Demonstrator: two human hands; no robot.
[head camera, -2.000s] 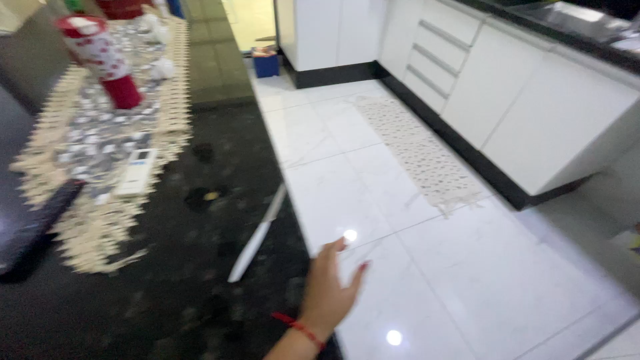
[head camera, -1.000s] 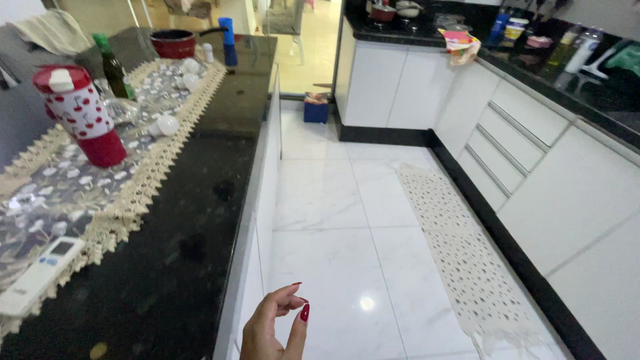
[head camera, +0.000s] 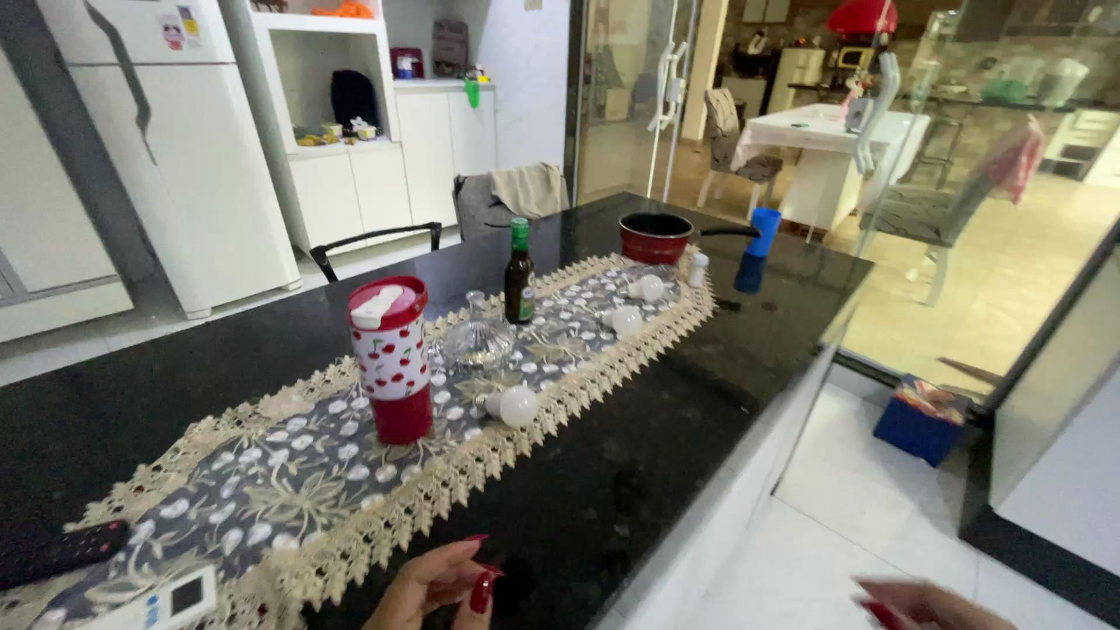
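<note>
My left hand (head camera: 437, 588) is over the black stone counter at the bottom edge, fingers apart and curled, holding nothing; the lace-edged table runner (head camera: 297, 490) lies beside it. My right hand (head camera: 927, 605) is blurred and partly cut off at the lower right, above the white floor; nothing shows in it. On the runner stand a cherry-patterned tumbler (head camera: 392, 359) with a red lid, a glass stopper-shaped dish (head camera: 477, 337), a green-capped bottle (head camera: 519, 276) and several white light bulbs (head camera: 518, 407). A white remote control (head camera: 171, 604) lies at the lower left.
A red saucepan (head camera: 656, 241) and a blue cup (head camera: 764, 232) stand toward the counter's far end. A dark remote (head camera: 66, 553) lies at the left. A blue box (head camera: 921, 422) sits on the floor by the glass door (head camera: 630, 105). Chairs stand behind the counter.
The view has swung left toward the counter and refrigerator. A second hand now shows at the lower right. The knife-like utensil seen on the counter two seconds ago is out of sight.
</note>
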